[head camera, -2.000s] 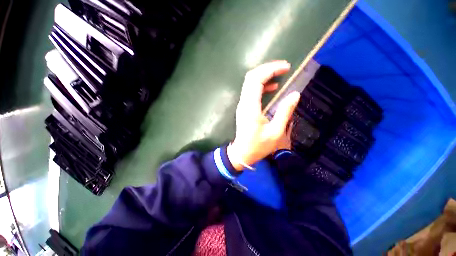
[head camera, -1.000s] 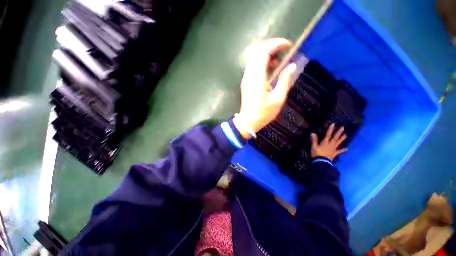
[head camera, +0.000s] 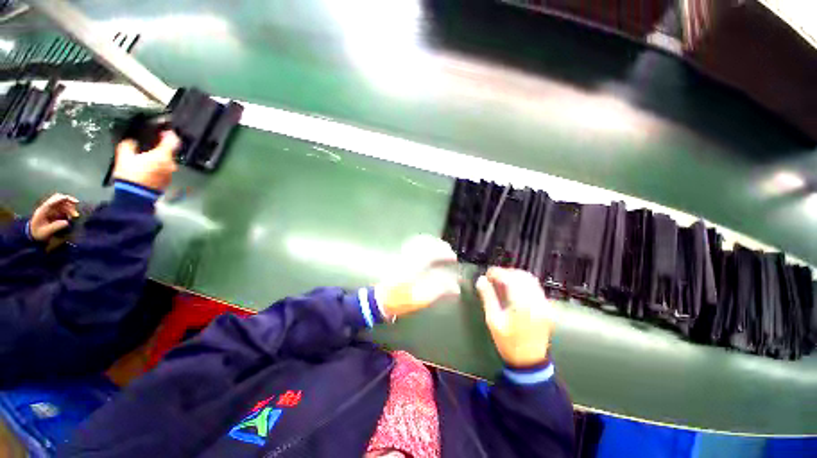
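Observation:
My left hand (head camera: 419, 283) is strongly blurred over the green bench in front of me, its fingers pointing right. My right hand (head camera: 520, 315) is beside it, fingers curled towards the left hand. A dark blurred shape shows between the two hands; I cannot tell what it is or which hand has hold of it. A long packed row of black back shells (head camera: 587, 246) stands on the bench at the right, its left end just beyond my right hand.
The green bench (head camera: 269, 206) has a white rail (head camera: 358, 141) along it. At left, a neighbour's hand (head camera: 143, 165) is at some black bars (head camera: 204, 130); another hand (head camera: 54, 216) is nearer the edge. Blue bins (head camera: 636, 438) and a red one (head camera: 184, 324) lie below the bench edge.
The view has swung from the blue bin of black pieces to the bench. My right hand has come out of the bin, and both hands are now close together over the bench.

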